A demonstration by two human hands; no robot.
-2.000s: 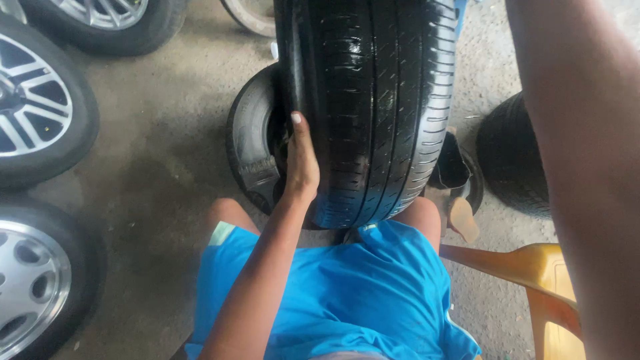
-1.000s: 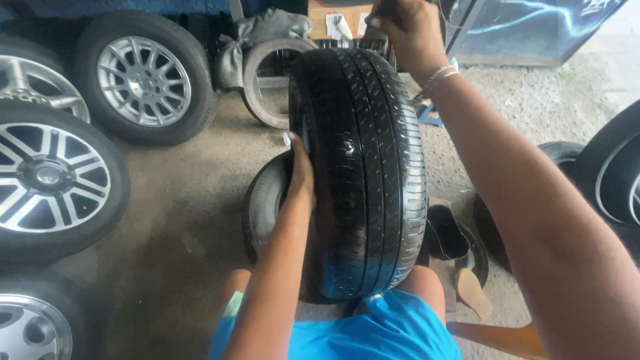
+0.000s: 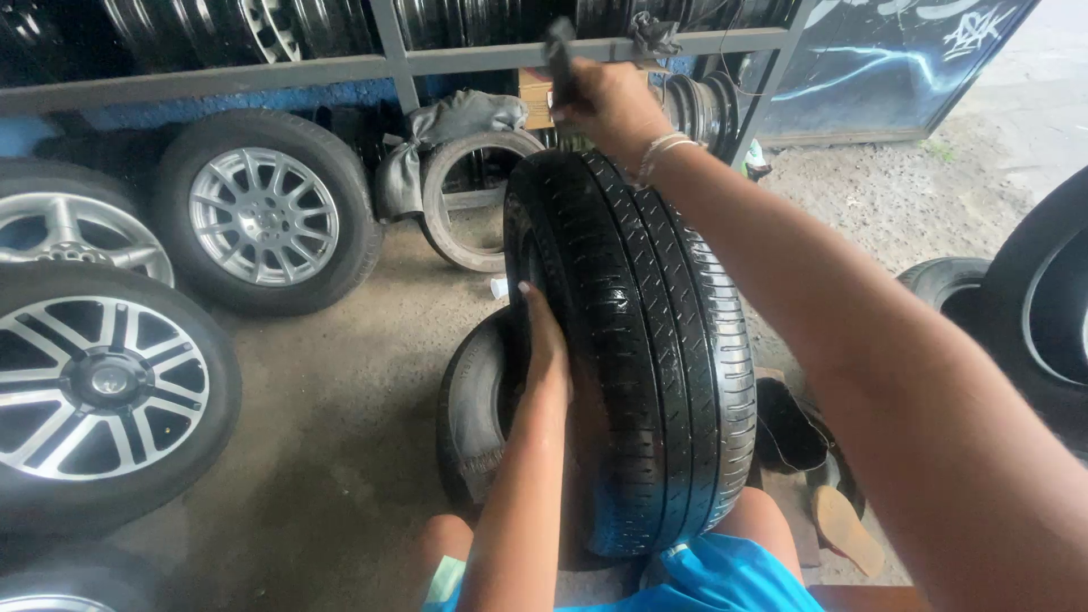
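A black rubber tire [image 3: 663,340] stands upright between my knees, its tread facing me and shiny as if wet. My left hand [image 3: 548,348] grips the tire's left side at the inner edge, thumb up along the sidewall. Above the top of the tread, my right hand [image 3: 608,102] is closed around a dark, blurred object [image 3: 559,68] that I cannot identify; a bracelet circles that wrist. Another tire [image 3: 476,399] lies beneath and to the left of the upright one.
Wheels with alloy rims [image 3: 263,217] stand at the left. A metal rack [image 3: 476,58] holds more wheels behind. A bare tire ring [image 3: 438,204] leans near a cardboard box [image 3: 535,98]. More tires [image 3: 1033,297] are at the right. A dark container [image 3: 786,425] and a tan sole-shaped piece [image 3: 846,527] lie right of the tire.
My right hand, out of sight two seconds ago, is in view above the tire with the dark object. My left hand remains on the tire's left side. The view has tilted up.
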